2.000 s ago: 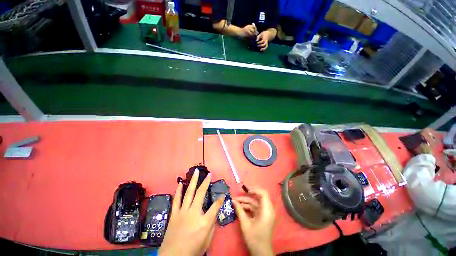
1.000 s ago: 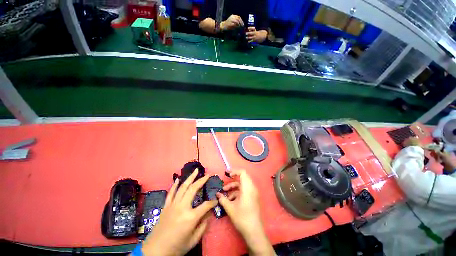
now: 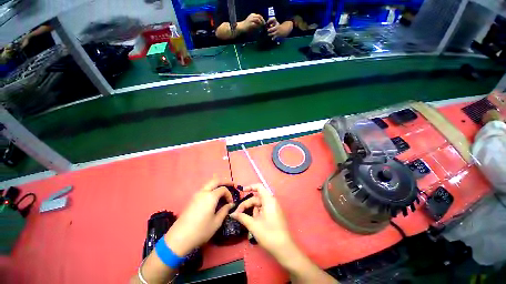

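A black device body [image 3: 228, 230] lies on the red mat below my fingers. My left hand [image 3: 208, 213] holds it from the left, with a blue band and a thin bracelet at the wrist. My right hand [image 3: 261, 216] is bent over its upper right side, thumb and fingers pinched at a small dark part. My fingers hide the part they grip and most of the device. A second black device [image 3: 159, 228] lies to the left, partly covered by my left forearm. A slim pale rod [image 3: 254, 166] lies beyond my right hand.
A tape roll [image 3: 291, 157] lies behind my right hand. A large olive-grey fan housing [image 3: 369, 194] stands right of it. Black square parts [image 3: 439, 202] lie on clear plastic at right. Grey blocks [image 3: 55, 201] lie at left. A green conveyor [image 3: 183, 105] runs behind; people work nearby.
The view has shifted and turned. The flat rear cover beside the body no longer shows separately. Both my hands have closed in together over the body, and my left fingers have curled from flat.
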